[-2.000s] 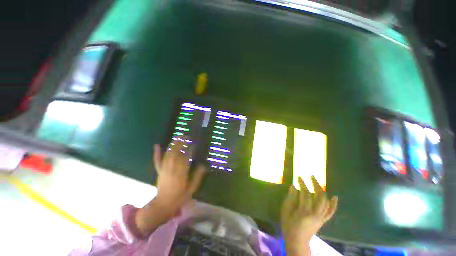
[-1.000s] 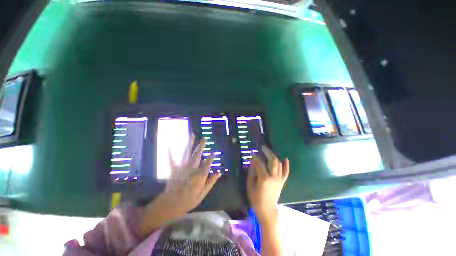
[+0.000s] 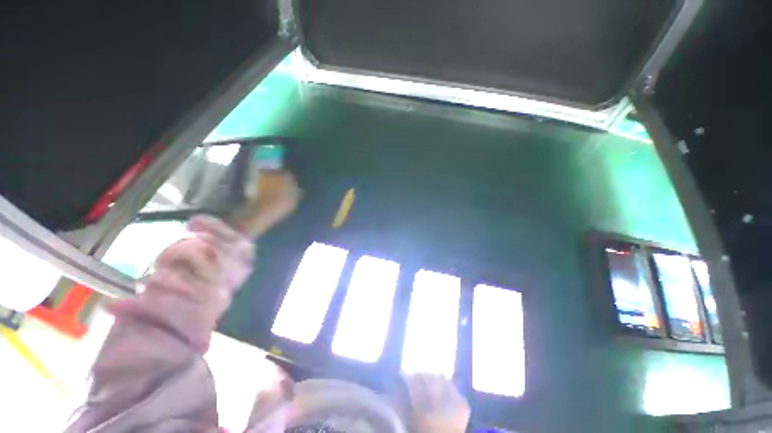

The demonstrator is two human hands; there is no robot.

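Note:
Four phones with plain white screens lie side by side in the black test tray (image 3: 440, 391): the first phone (image 3: 311, 292), second phone (image 3: 366, 309), third phone (image 3: 432, 324) and fourth phone (image 3: 498, 340). My left hand (image 3: 272, 201) is blurred at the right end of the black tray at the far left (image 3: 161, 216). A teal-lit piece shows at its fingertips; I cannot tell whether it is gripped. My right hand (image 3: 436, 406) is blurred at the bottom edge, just below the third phone. Its fingers are unclear.
A black tray with several lit phones (image 3: 631, 292) lies at the right. A short yellow tape strip (image 3: 344, 208) is on the green mat (image 3: 474, 186) behind the test tray. Black panels on a metal frame (image 3: 457, 93) surround the mat. A red object (image 3: 68, 310) is at lower left.
My left hand has moved from the test tray to the far-left tray. My right hand has shifted to the bottom edge. The menu screens have turned white. The view has shifted and tilted.

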